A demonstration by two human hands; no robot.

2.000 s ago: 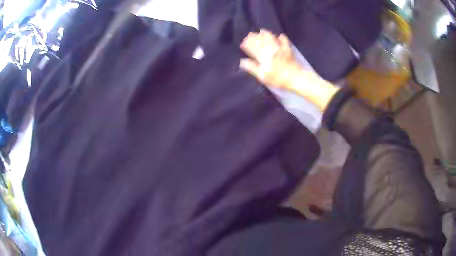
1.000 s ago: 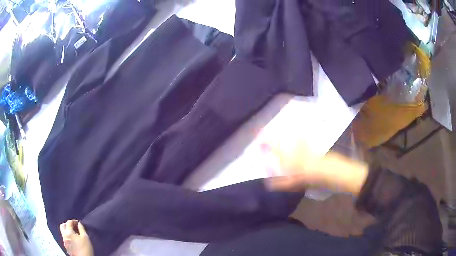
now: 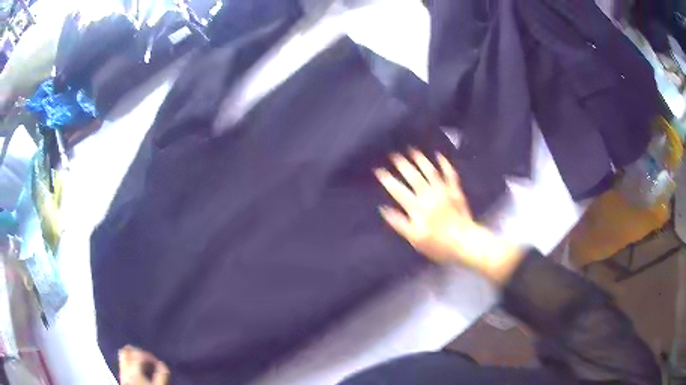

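A dark garment (image 3: 248,218) lies spread on the white table (image 3: 376,319) in front of me, with its long body running from lower left to upper right. My right hand (image 3: 429,207) lies flat on the garment's right part, fingers spread, holding nothing. My left hand (image 3: 143,368) is at the lower left edge of the garment, cut off by the picture's bottom edge; its fingers are curled at the cloth, but the grip is partly hidden.
More dark garments (image 3: 519,83) lie in a heap at the upper right. Glossy packed garments (image 3: 113,56) with a small white label are at the upper left. A blue plastic bundle (image 3: 60,104) lies at the left. A yellow-orange sack (image 3: 624,225) with clear plastic is right of the table.
The sleeve that lay stretched along the near side is now over the garment body. My right hand has moved up and left onto the cloth. My left hand stays at the lower left. The view has shifted.
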